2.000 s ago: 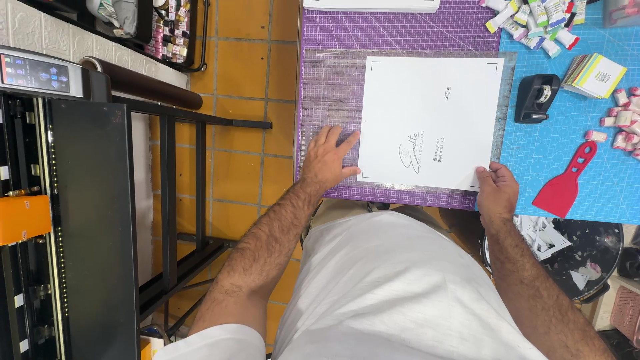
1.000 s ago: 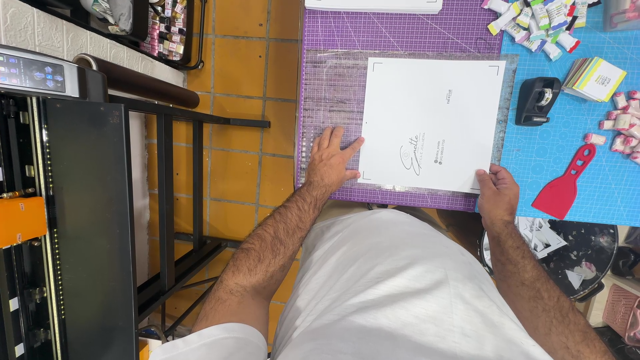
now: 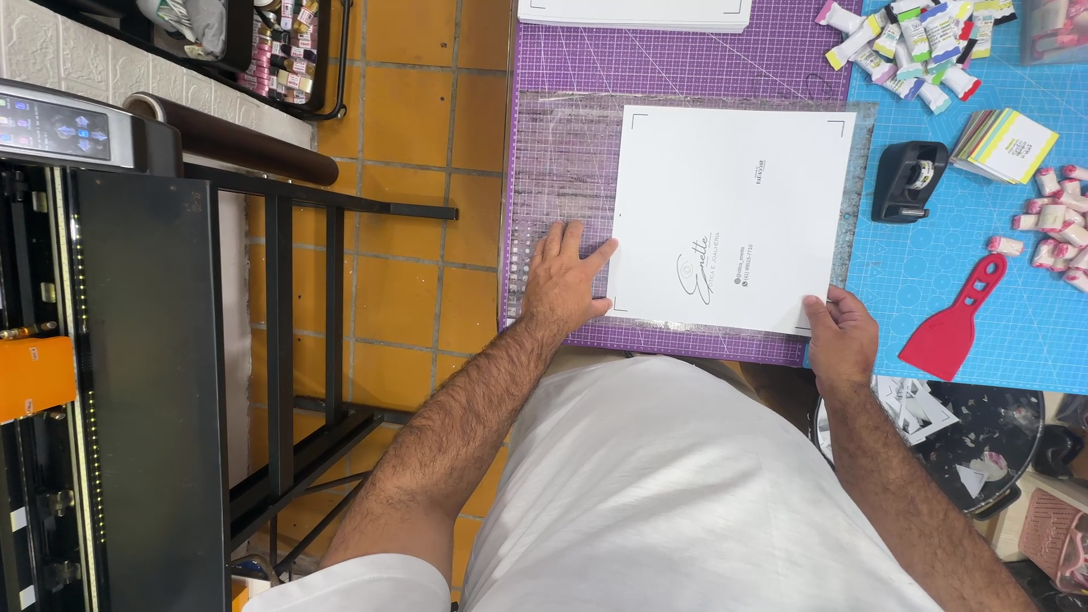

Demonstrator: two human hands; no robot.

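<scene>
A white printed sheet [image 3: 731, 212] with corner marks and writing lies on a clear carrier mat [image 3: 568, 144], which rests on a purple cutting mat [image 3: 680, 64]. My left hand [image 3: 565, 276] lies on the carrier mat, fingers spread, its thumb and index fingertips at the sheet's left edge. With thumb and fingers my right hand [image 3: 841, 336] pinches the sheet's lower right corner. The hidden fingers are partly under the edge.
Right, on a blue cutting mat [image 3: 892, 340]: a red plastic scraper [image 3: 956, 323], black tape dispenser [image 3: 909, 183], card stack [image 3: 1007, 149] and small wrapped packets [image 3: 914, 42]. A paper stack [image 3: 633, 10] lies beyond. A cutting plotter [image 3: 149, 382] on a black stand is at left; a black bin [image 3: 1011, 425] with scraps, lower right.
</scene>
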